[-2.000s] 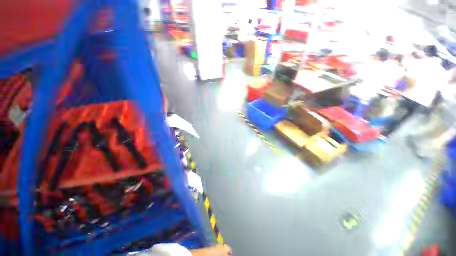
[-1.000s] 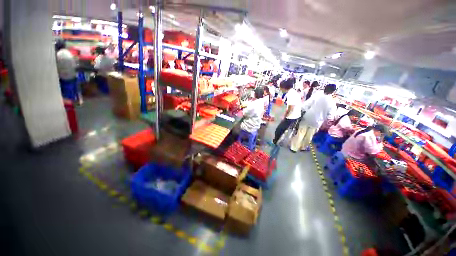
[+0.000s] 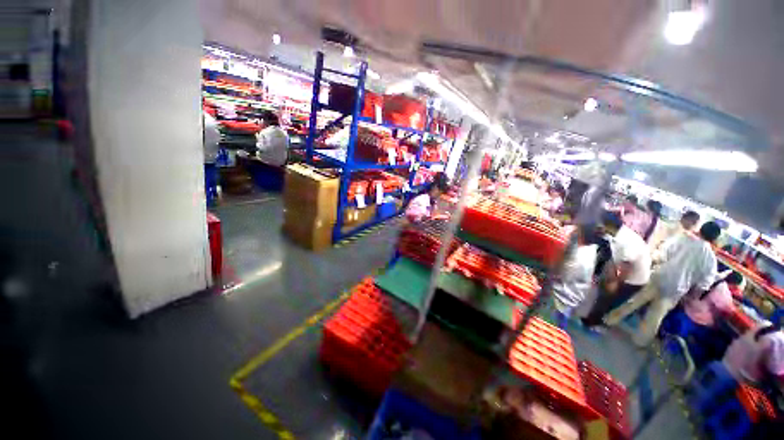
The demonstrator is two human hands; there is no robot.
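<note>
Neither of my hands is in view. Nearest in front is a workbench with a green top [image 3: 410, 285] and upright metal posts, bearing orange-red compartment trays [image 3: 511, 225]. A stack of orange-red trays [image 3: 365, 335] stands on the floor at its left end. Another orange-red tray [image 3: 548, 359] lies at its lower right. A deep blue bin [image 3: 413, 418] is cut off by the bottom edge. The picture is blurred and tray contents are too small to tell.
A white pillar [image 3: 155, 163] stands at left. A blue storage rack [image 3: 351, 146] holds red trays, with a tall cardboard box [image 3: 310, 206] beside it. Yellow line [image 3: 284, 339] marks the grey floor. Several people stand or sit at right, near blue stools [image 3: 720, 400].
The view has swung and moved closer to the green-topped bench. The pillar and rack show larger. The hand seen at the bottom edge two seconds ago is out of the picture.
</note>
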